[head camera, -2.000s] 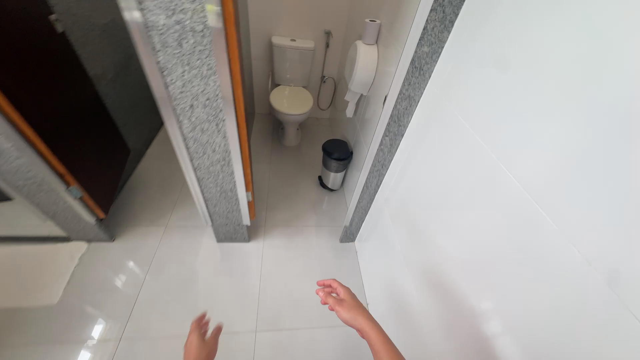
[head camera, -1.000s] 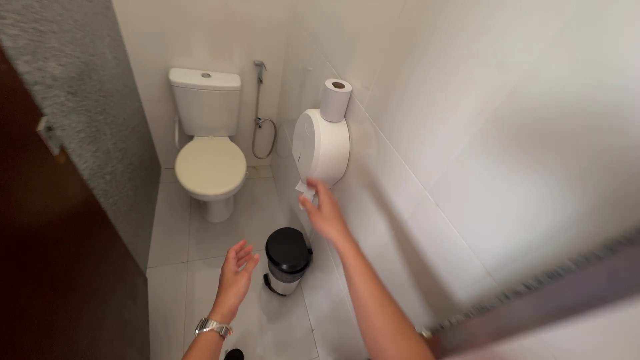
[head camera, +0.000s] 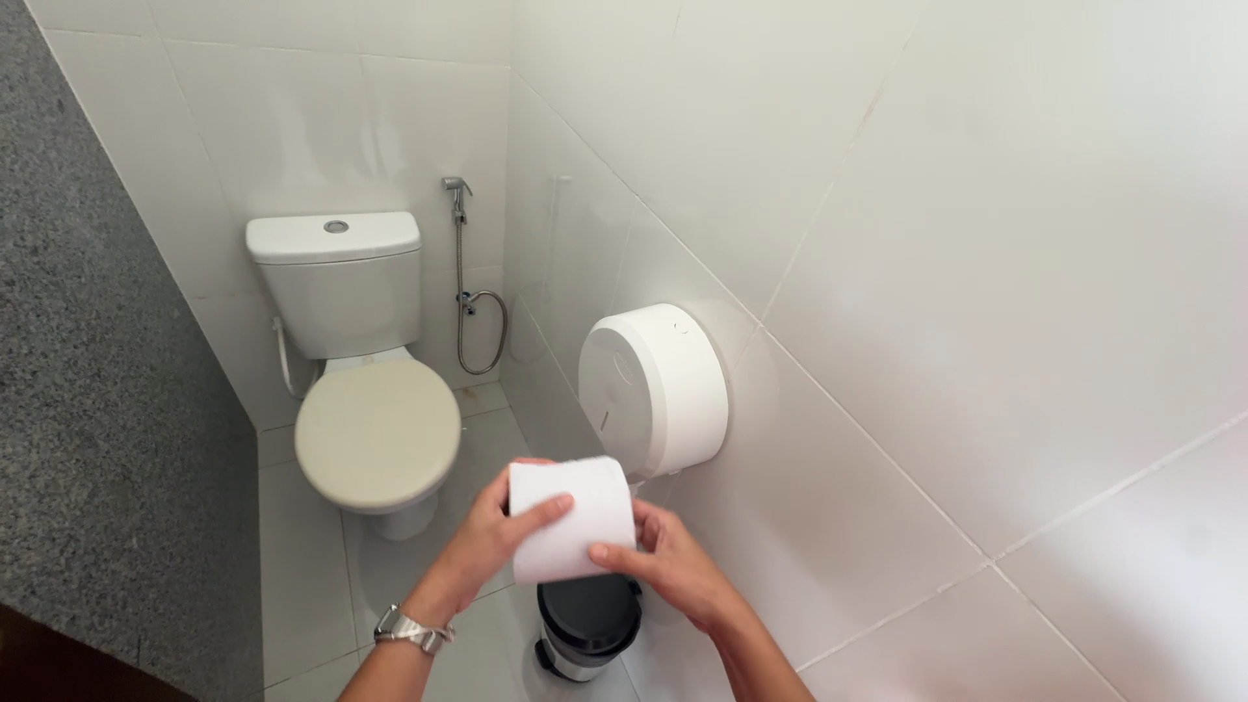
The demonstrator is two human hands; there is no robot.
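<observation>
A white toilet paper roll (head camera: 575, 531) is held sideways between both hands, low in the middle of the view. My left hand (head camera: 492, 531) grips its left end, the thumb lying across the paper; a metal-banded watch (head camera: 414, 629) is on that wrist. My right hand (head camera: 673, 561) holds the right end, its thumb on the lower edge. Just above and behind the roll, a round white paper dispenser (head camera: 673, 390) is fixed to the right wall, with nothing standing on top. A bit of paper shows at its underside, mostly hidden.
A toilet with a closed cream lid (head camera: 378, 434) stands at the back left. A hand bidet sprayer (head camera: 456, 195) with a hose hangs beside it. Below my hands is a pedal bin (head camera: 590, 614) with a black lid. A speckled grey partition (head camera: 117, 390) borders the left side.
The toilet paper roll stood on top of the dispenser one second ago and is now in both hands. The view has moved from outside the stall to inside it.
</observation>
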